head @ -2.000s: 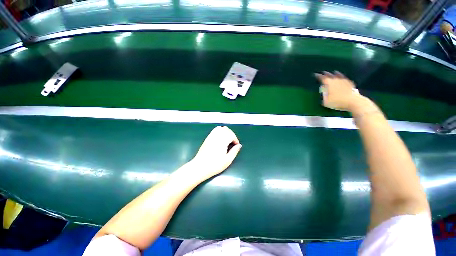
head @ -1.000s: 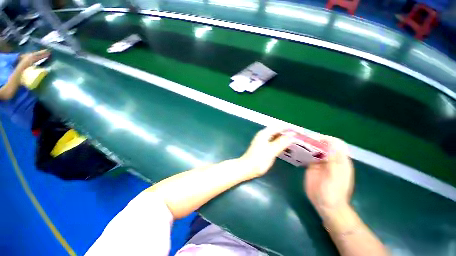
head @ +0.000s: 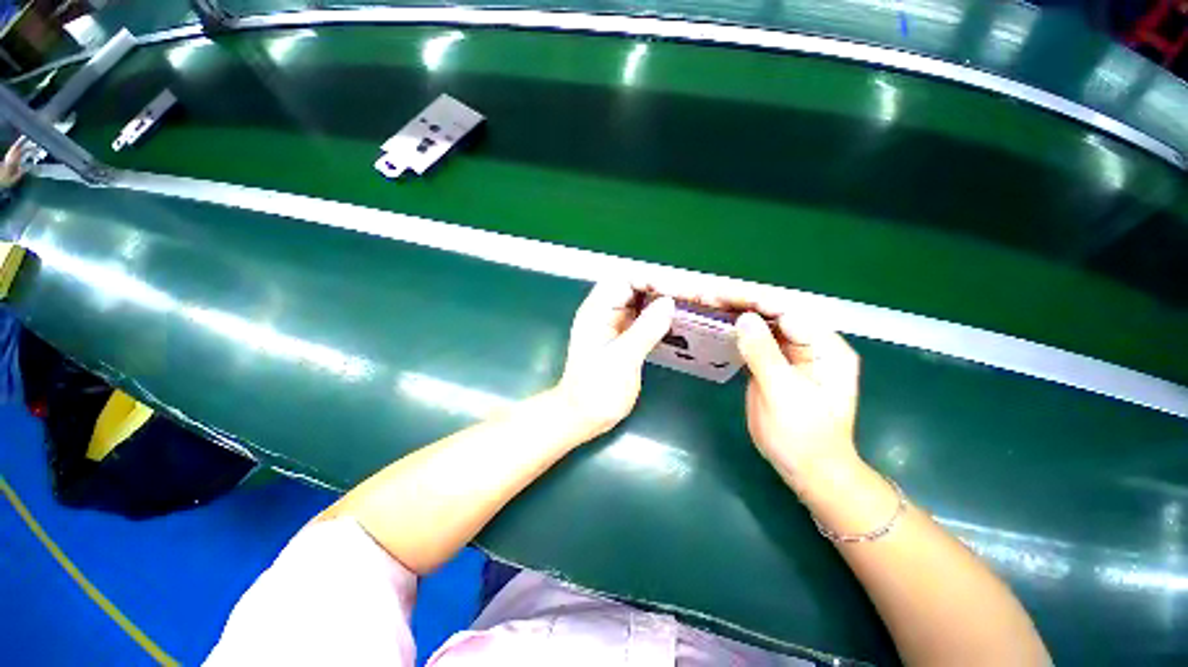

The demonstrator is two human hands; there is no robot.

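Note:
A small pale box (head: 700, 348) with black marks on its face is held between both hands over the near worktop, just in front of the rail. My left hand (head: 610, 349) pinches its left end with thumb and fingers. My right hand (head: 804, 394) pinches its right end. A thin pinkish edge shows along the top of the box between the thumbs. The fingers behind the box are partly hidden.
Another pale box (head: 434, 134) with a tab lies on the green belt (head: 586, 183); a further one (head: 145, 120) lies far left. A pale rail (head: 430, 235) divides belt and worktop (head: 287, 300). A black-lined bin (head: 98, 456) with yellow material stands lower left. A person's hand shows at the left edge.
Two seconds ago my hands were apart, the right over the belt. They came together on a box and still hold it, now slightly further left. The belt boxes appear further left as the view turned.

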